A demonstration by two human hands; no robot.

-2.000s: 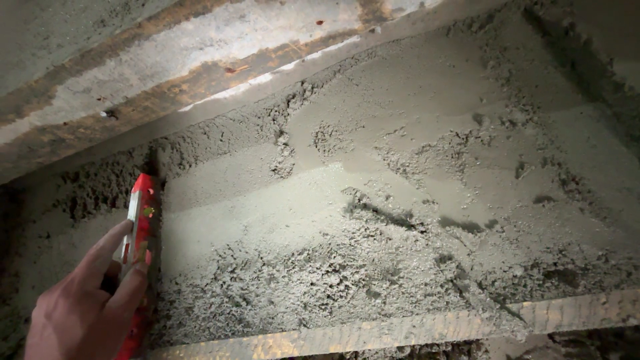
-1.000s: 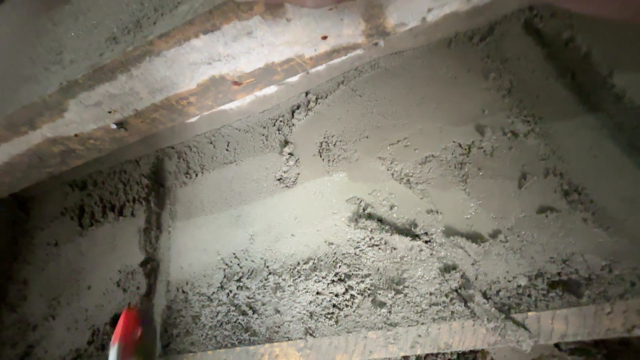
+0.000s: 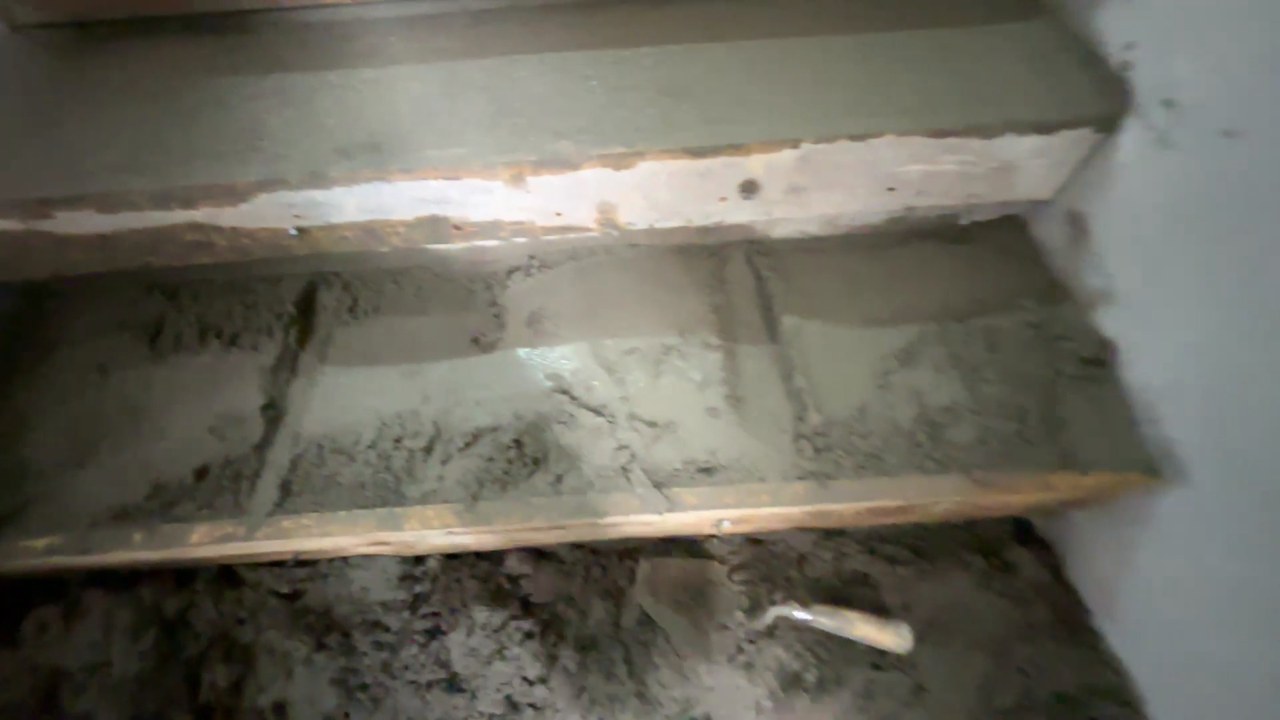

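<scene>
Neither my left hand nor my right hand shows in the head view now. A trowel with a wooden handle (image 3: pixel 858 627) lies on the rough mortar of the lower step, its metal neck pointing left and its blade hard to tell from the mortar. Above it, grey mortar (image 3: pixel 400 390) covers a stair tread, smooth in places and crumbly in others, with two grooves across it. A wooden form board (image 3: pixel 560 515) runs along the front edge of this tread. The red level is out of view.
A second board (image 3: pixel 680 190), smeared with mortar, faces the step above, whose top is smooth grey mortar (image 3: pixel 560 95). A pale wall (image 3: pixel 1200 330) with some splashes bounds the steps at the right. Rough, dark mortar (image 3: pixel 450 640) covers the lower step.
The left hand on the red level, seen two seconds ago, is gone; one second ago only the level's red end showed. The view has moved to take in more of the stairs, the wall and the trowel.
</scene>
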